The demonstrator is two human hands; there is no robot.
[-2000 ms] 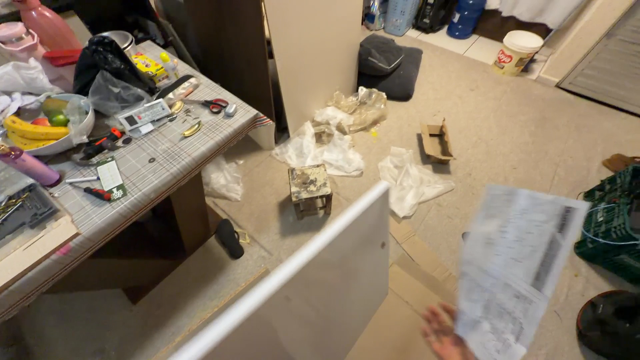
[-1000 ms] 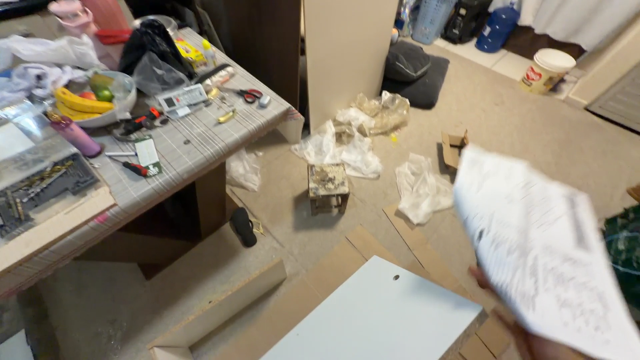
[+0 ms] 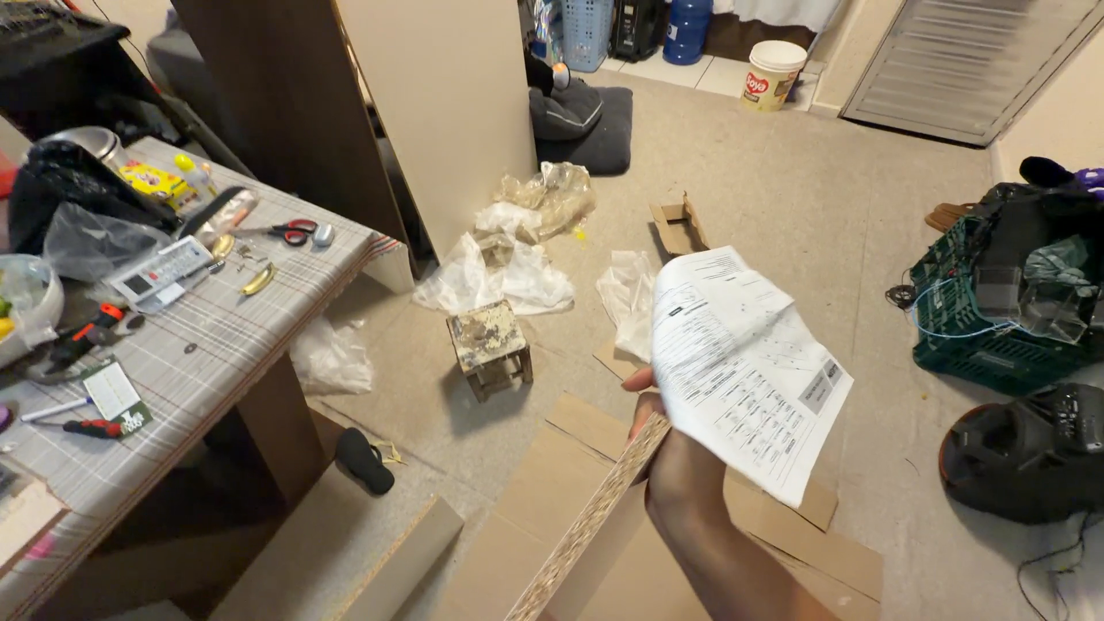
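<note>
My right hand (image 3: 681,444) reaches in from the lower right. It holds a creased, printed paper sheet (image 3: 746,371) and grips the upper end of a particleboard panel (image 3: 595,517). The panel is seen almost edge-on, its raw edge running down to the bottom of the view. The paper and wrist hide part of the grip. Flattened cardboard (image 3: 509,535) lies beneath the panel. Another board piece (image 3: 401,565) stands to the left of it. My left hand is out of view.
A small worn stool (image 3: 489,341) stands ahead, near crumpled plastic (image 3: 517,276). At left is a cloth-covered table (image 3: 259,328) with tools and scissors (image 3: 297,231). A green crate (image 3: 966,336) and a round black appliance (image 3: 1026,457) sit right. A black flip-flop (image 3: 364,461) lies near the table.
The panel showed its broad white face one second ago; now its raw edge faces me. My right hand, with the paper, has come to the panel's upper end.
</note>
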